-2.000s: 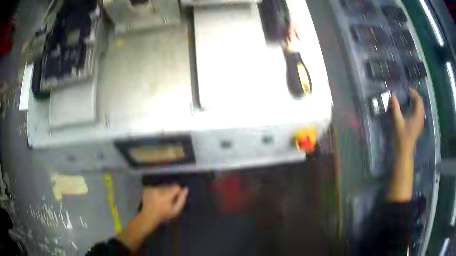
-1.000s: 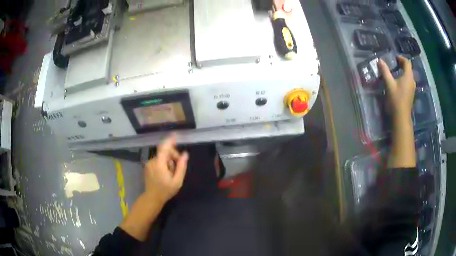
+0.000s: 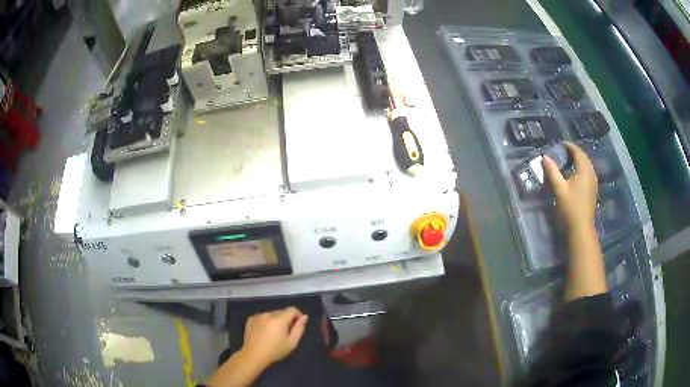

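Note:
My right hand (image 3: 579,189) is over the upper clear blister tray (image 3: 533,253), with thumb and fingers around a black handset assembly (image 3: 530,178) that has a pale patch. The handset lies slightly tilted at a tray pocket; my fingers hide part of it. Several black handsets, one of them here (image 3: 531,130), lie in the pockets beyond. My left hand (image 3: 276,332) is low in front of the machine, fingers curled, with nothing visible in it.
The white machine (image 3: 227,181) has a left fixture (image 3: 144,113), a right fixture (image 3: 306,38), a touch screen (image 3: 240,253) and a red emergency stop (image 3: 431,234). A yellow-and-black handled tool (image 3: 408,147) lies on its right edge. Another clear tray (image 3: 522,325) is nearer me.
The view has shifted, so more of the machine top and both fixtures show. My right hand stays at the same handset in the tray. My left hand's fingers are more curled.

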